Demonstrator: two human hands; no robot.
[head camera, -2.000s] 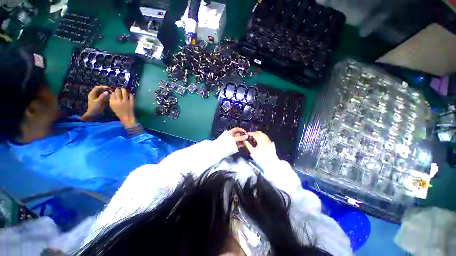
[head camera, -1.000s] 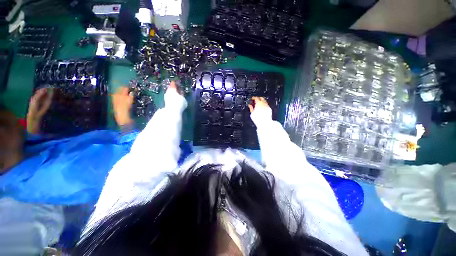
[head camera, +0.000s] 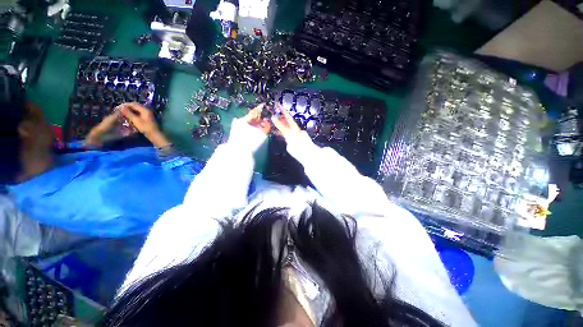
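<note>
My left hand (head camera: 257, 119) and my right hand (head camera: 283, 121) are close together at the left edge of the black tray (head camera: 348, 131). A small dark module (head camera: 268, 111) shows between my fingertips; the fingers are small and blurred, and I cannot tell how each hand grips it. The tray has rows of rounded pockets, some with dark parts in them. The loose heap of modules (head camera: 256, 67) lies just behind and left of my hands, with a few modules spread toward the left.
Stacked black trays (head camera: 361, 38) stand behind. A clear tray (head camera: 466, 147) lies at right, a tan sheet (head camera: 540, 38) at back right. A person in blue works at left over another black tray (head camera: 115, 80). A white-silver fixture (head camera: 176, 41) stands back left. A blue stool (head camera: 455, 265) is below.
My left hand has left the heap's near side and my right hand has moved left from over the tray; they now meet at a module. The view has also shifted.
</note>
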